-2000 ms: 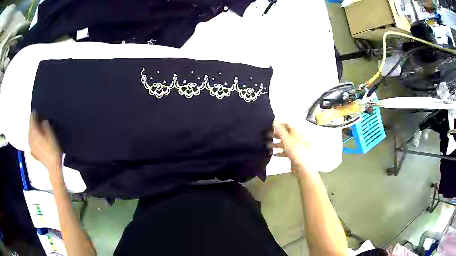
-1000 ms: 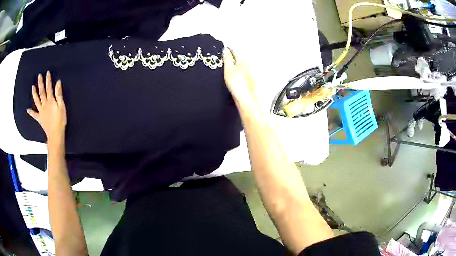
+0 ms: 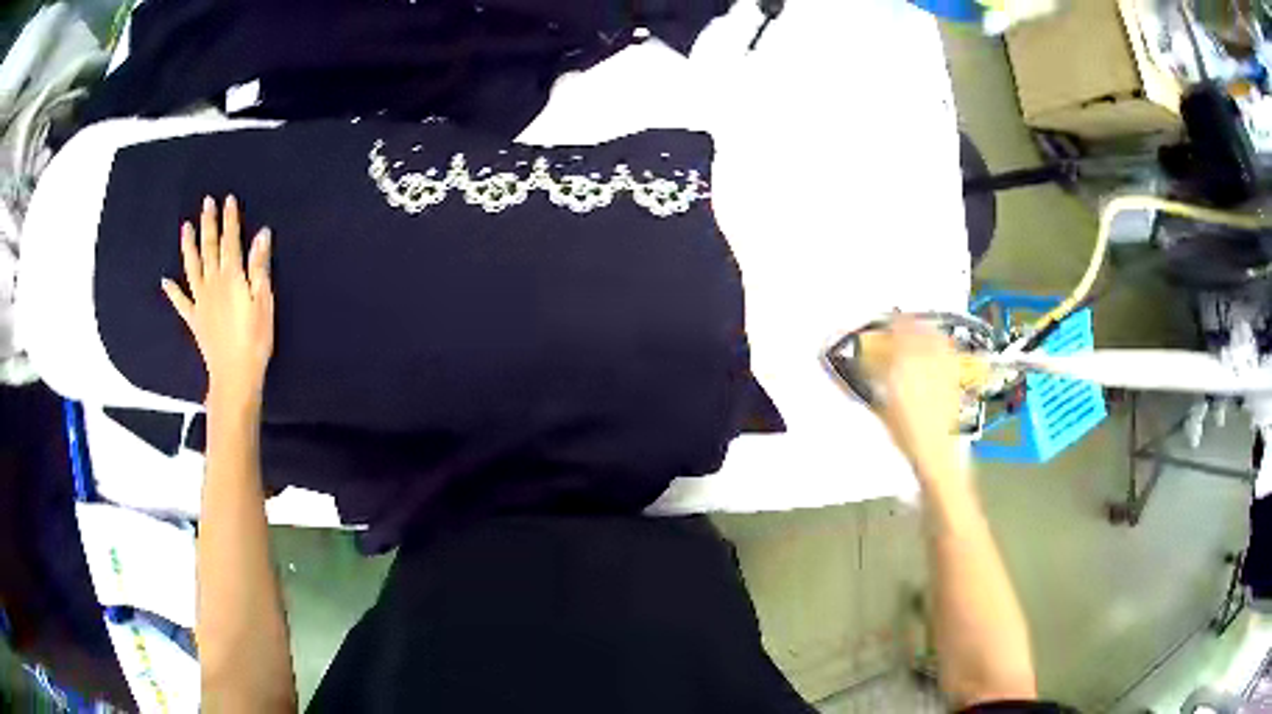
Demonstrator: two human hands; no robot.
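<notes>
A dark garment (image 3: 502, 307) lies spread on the white padded board (image 3: 837, 168). A pale scalloped trim (image 3: 537, 188) runs along its far part. My left hand (image 3: 230, 300) lies flat on the left part of the garment, fingers apart, holding nothing. My right hand (image 3: 914, 366) is blurred and closed over the handle of the steam iron (image 3: 851, 360), which stands at the board's right end. The hand hides much of the iron.
Another dark garment (image 3: 349, 56) is heaped at the far side, with a small white label (image 3: 243, 96). A white hose (image 3: 1158, 368) and a yellow hose (image 3: 1102, 244) run right from the iron. A blue stool (image 3: 1067, 398) and a cardboard box (image 3: 1081, 70) stand to the right.
My right hand has moved from the garment's far right corner to the iron and taken hold of it. My left hand still lies flat on the cloth. The whole view has shifted.
</notes>
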